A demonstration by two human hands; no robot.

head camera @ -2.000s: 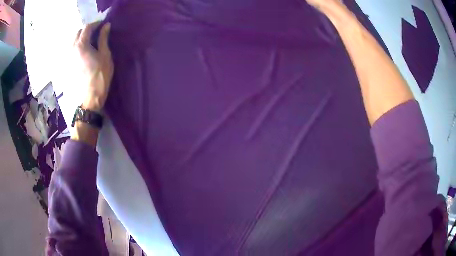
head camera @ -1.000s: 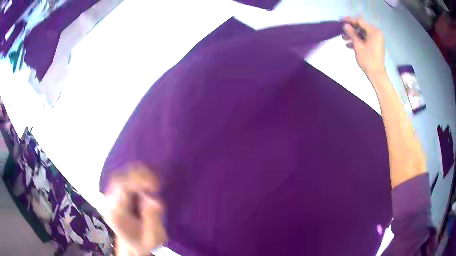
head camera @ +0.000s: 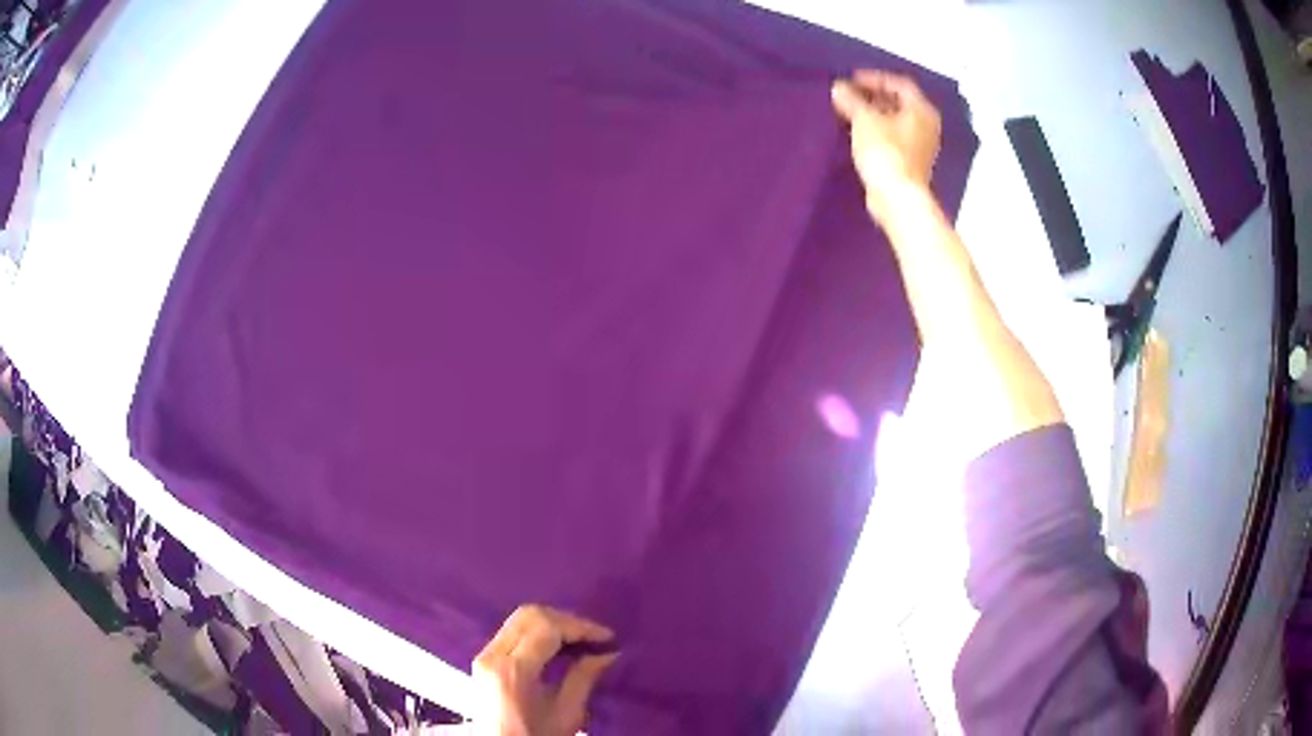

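A large dark purple cloth (head camera: 475, 288) lies over the white table, mostly smooth, with soft creases and a diagonal fold line towards its right side. My left hand (head camera: 535, 669) is at the cloth's near edge, cut off by the bottom of the picture, with thumb and index finger pinching the cloth. My right hand (head camera: 895, 132) pinches the cloth near its far right corner, the forearm reaching over the cloth's right edge.
On the right of the table (head camera: 1072, 417) lie a dark flat bar (head camera: 1048, 194), black-handled shears (head camera: 1140, 305), a tan wooden strip (head camera: 1148, 424) and an angular purple piece (head camera: 1209, 144). Scraps (head camera: 187, 590) are heaped below the near edge. More purple cloth shows far left.
The view has shifted, bringing the bar and shears into sight. The cloth corner lifted by my right hand is now down on the cloth. My left hand has moved to the near edge.
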